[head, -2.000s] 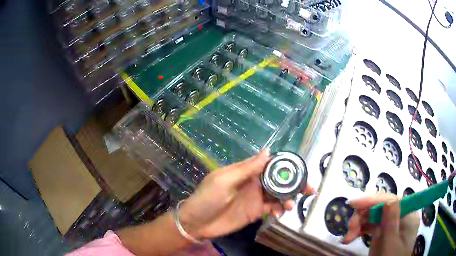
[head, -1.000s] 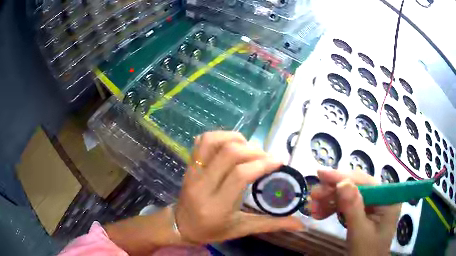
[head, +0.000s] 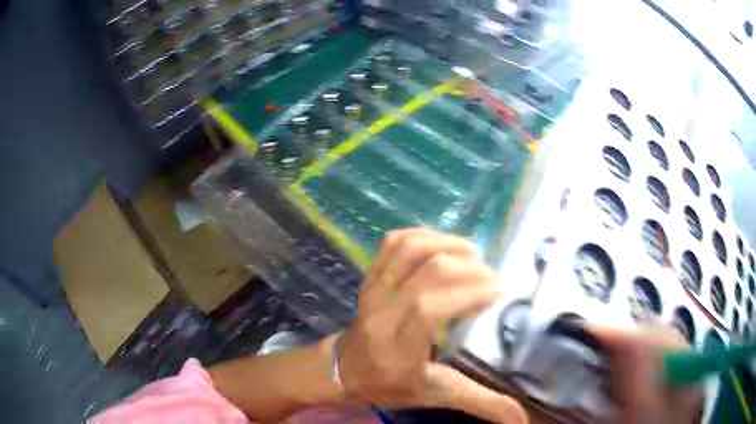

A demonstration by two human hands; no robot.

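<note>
My left hand [head: 419, 319] is at the lower middle, over the near edge of the white hole tray [head: 559, 240]. Its fingers and thumb are apart, with no driver visible between them. My right hand [head: 651, 377] is blurred at the lower right and holds the green pen-like tool [head: 709, 364]. A blurred silver round part, likely a speaker driver [head: 564, 364], lies beside the right fingers; whether they touch it or it sits in a hole cannot be told. Other tray holes show dark round parts with pale faces.
A clear blister tray [head: 398, 170] with round parts in its left rows lies over the green mat with yellow lines. Tall clear tray stacks [head: 199, 62] stand behind. Brown cardboard [head: 108, 273] is at the left. A red wire [head: 700, 305] crosses the hole tray.
The driver has left the space between my left fingers and thumb; a blurred round part now shows farther right. Both hands have moved right, and the view has shifted.
</note>
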